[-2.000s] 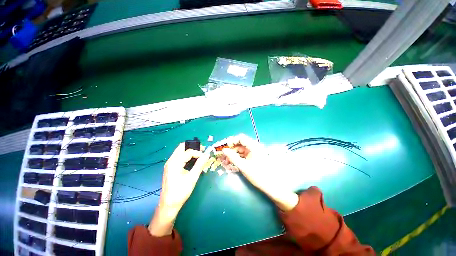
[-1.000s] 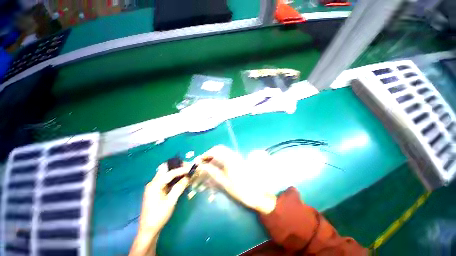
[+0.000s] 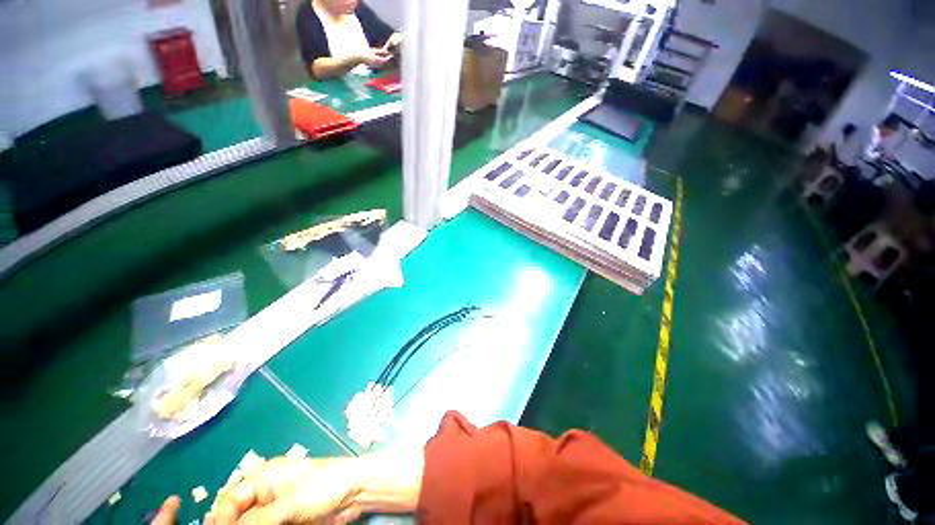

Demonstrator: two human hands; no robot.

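My right hand point(image 3: 292, 490) is at the bottom edge, palm down and partly cut off, with small pale pieces point(image 3: 246, 463) around its fingers; whether it holds anything is hidden. Of my left hand point(image 3: 167, 512) only a fingertip shows at the bottom edge. The black module is not clearly visible. Thin black cables point(image 3: 425, 336) lie in a curved bundle on the green mat, their near ends at a white cluster point(image 3: 369, 412).
Stacked white trays point(image 3: 574, 210) with dark modules stand farther along the bench. A clear labelled bag point(image 3: 190, 308), a cream parts pile point(image 3: 195, 381) and a bag with a yellowish strip point(image 3: 333, 234) lie left. A pale post point(image 3: 429, 113) rises behind. A person point(image 3: 349, 41) sits beyond.
The view has swung right; the left tray is out of frame and the stacked trays show fully. My hands now sit at the bottom edge, my left almost out of view.
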